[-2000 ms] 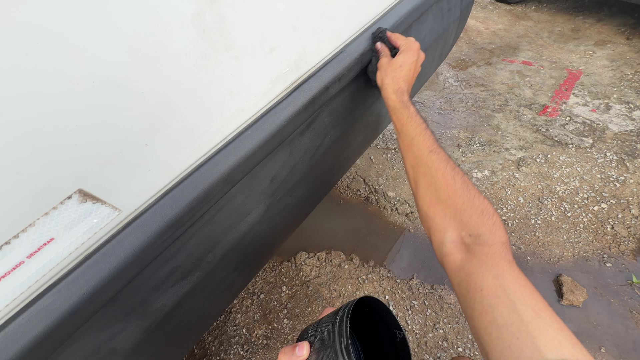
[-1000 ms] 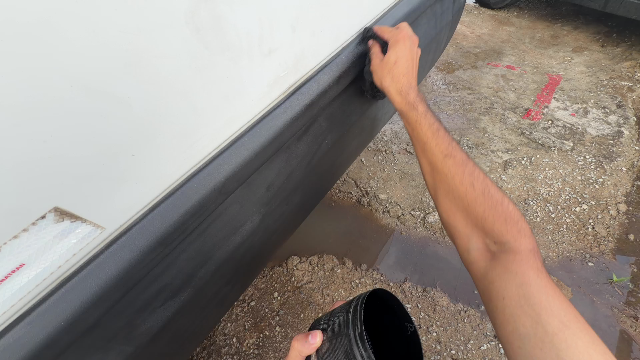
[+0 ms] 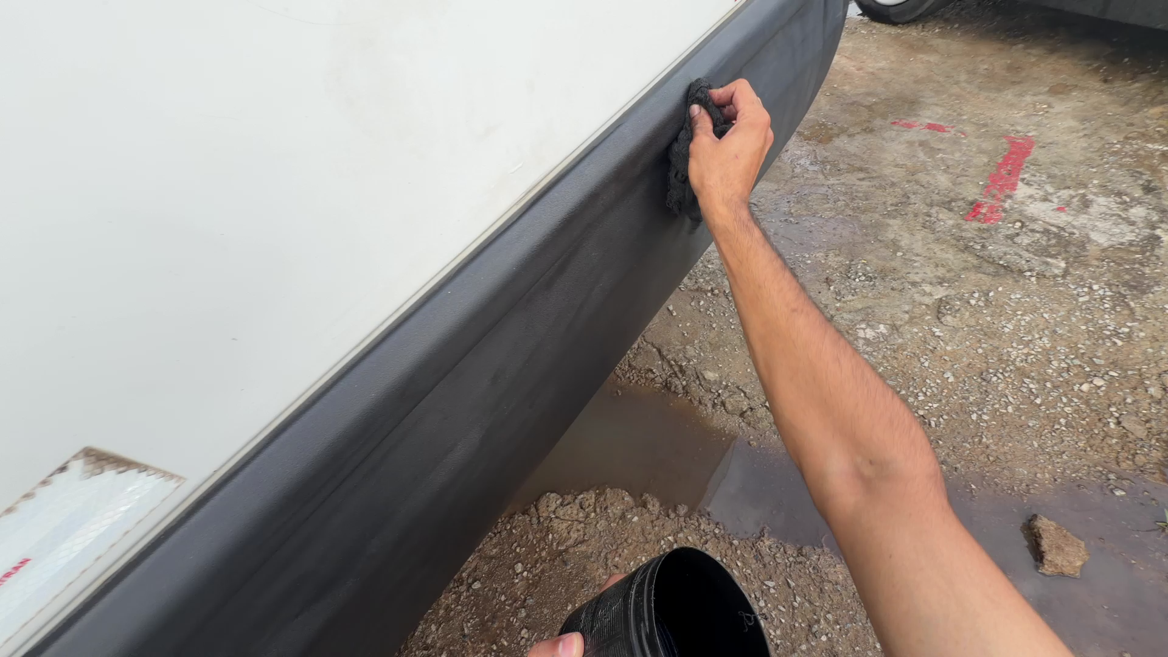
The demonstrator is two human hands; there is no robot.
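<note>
My right hand (image 3: 733,151) grips a dark, bunched-up cloth (image 3: 680,173) and presses it against the black plastic lower trim (image 3: 511,301) of a white vehicle or trailer body (image 3: 274,164), toward the trim's far end. At the bottom of the view, my left hand (image 3: 558,647) holds a black cylindrical container (image 3: 671,611) with its open mouth tilted toward the right. Only a thumb and a bit of a finger of that hand show. Inside, the container is dark and its contents cannot be made out. Faint darker streaks run along the trim.
A worn reflective sticker (image 3: 96,511) is on the white panel at lower left. Below the trim lie gravelly dirt (image 3: 538,566), a muddy puddle (image 3: 630,443) and a stone (image 3: 1056,546). Red paint marks (image 3: 1004,178) cross the ground at right. A vehicle tire (image 3: 903,9) stands at the top right.
Along the far part of the trim, my right hand with the cloth has shifted a little and now sits lower on its face. My left hand still holds the container.
</note>
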